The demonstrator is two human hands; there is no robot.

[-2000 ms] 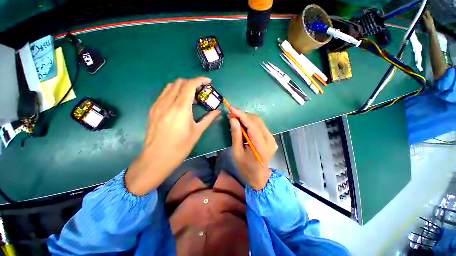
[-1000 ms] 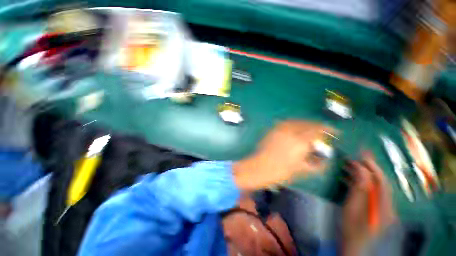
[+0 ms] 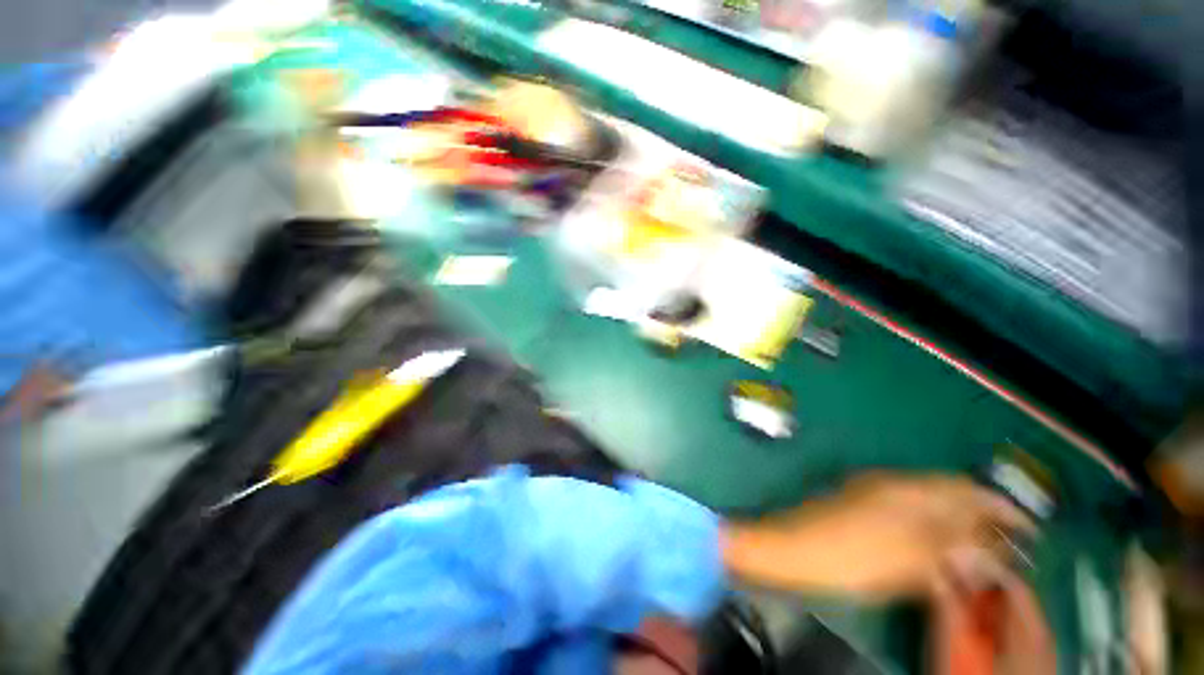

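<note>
The picture is strongly blurred. My left hand (image 3: 898, 534) is at the lower right over the green bench mat; its fingers are bent near my right hand, and a module in them cannot be made out clearly. My right hand (image 3: 990, 620) is close below it, cut off by the bottom edge, closed on an orange stick tool (image 3: 974, 630). One small module (image 3: 762, 410) lies on the mat left of my hands. Another module (image 3: 1023, 477) lies just beyond my left fingers.
A yellow air blow gun (image 3: 337, 429) lies on a black tray (image 3: 159, 580) at left. Yellow paper (image 3: 782, 327), a white parts box (image 3: 660, 224) and red-handled tools (image 3: 475, 145) are along the bench. A person's blue sleeve (image 3: 79, 284) is at far left. A white bottle (image 3: 878, 82) stands on the rear shelf.
The view has swung left, so the bench things and both hands have shifted right and down in the picture. More of the black tray and rear shelf shows. My hands appear closer together.
</note>
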